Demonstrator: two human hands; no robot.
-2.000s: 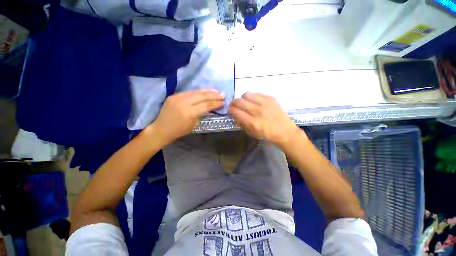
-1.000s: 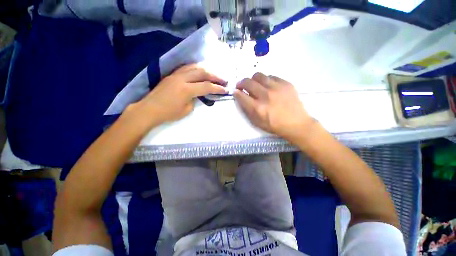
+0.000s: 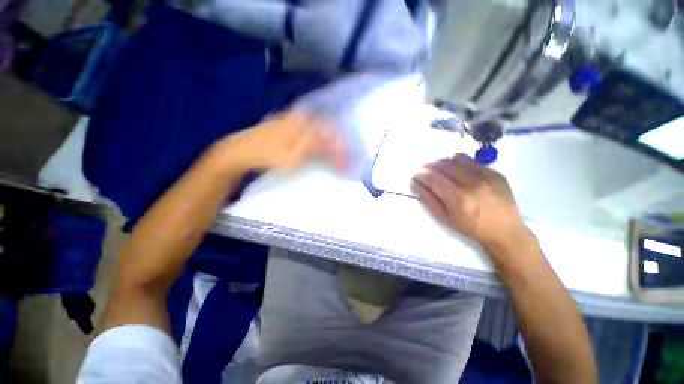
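The navy garment panel lies on the left of the machine table, with its pale side towards the needle area. My left hand is blurred over the pale cloth's near edge; whether it grips the cloth cannot be told. My right hand rests on the white table just below the blue knob, fingers together and pointing left. I see no cloth in it. A small dark piece with a thin dark line lies on the table between my hands. Bright glare hides the needle area.
The sewing machine head fills the top right, with a lit screen beside it. A phone lies in a tan tray at the right edge. The ruler-like table edge runs above my lap. Navy and pale pieces hang left of my legs.
The view has turned and moved closer to the machine head. My hands have moved apart, and my left hand is now blurred. The pale cloth has shifted relative to the table.
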